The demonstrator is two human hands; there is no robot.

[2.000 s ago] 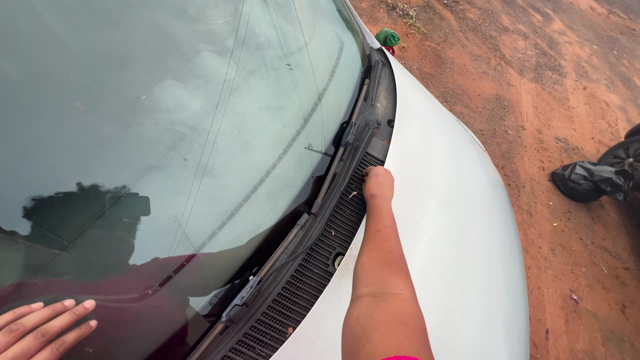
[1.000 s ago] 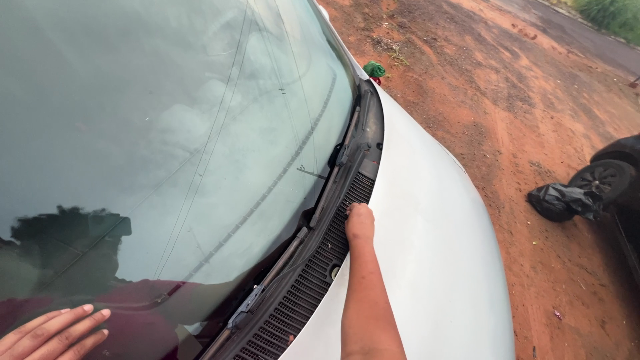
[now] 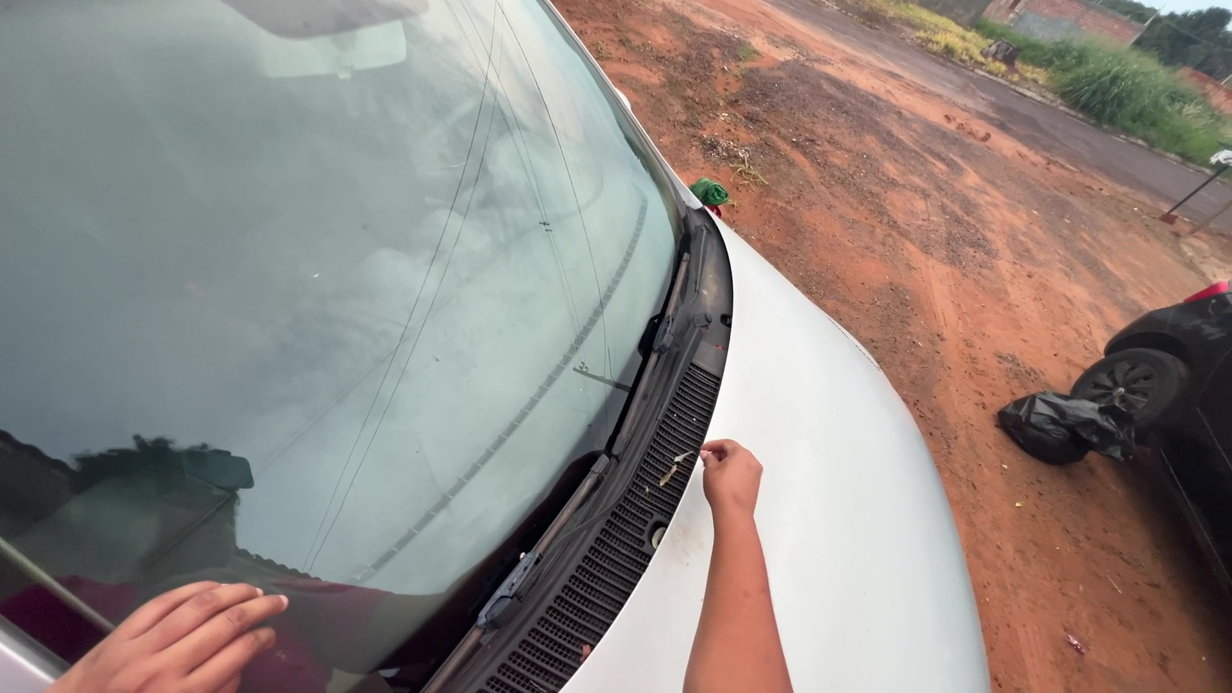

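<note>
My right hand (image 3: 733, 474) is over the edge of a white car hood (image 3: 828, 481), its fingers pinched together beside the black cowl grille (image 3: 602, 568). Whether something small is between the fingertips cannot be told. A dry leaf bit (image 3: 668, 474) lies on the grille just left of those fingers. My left hand (image 3: 183, 635) is at the lower left over the windshield (image 3: 385, 289), fingers extended and close together, with nothing seen in it. Wiper arms (image 3: 568, 510) run along the base of the glass.
Green and red cloth-like items (image 3: 709, 192) show at the far corner of the hood. To the right are a black plastic bag (image 3: 1059, 428) and a dark car's wheel (image 3: 1128, 383) on red dirt (image 3: 924, 231). A paved road (image 3: 1049, 135) lies beyond.
My right hand has moved off the grille to the hood's edge. The view has shifted to show more ground and road at the right.
</note>
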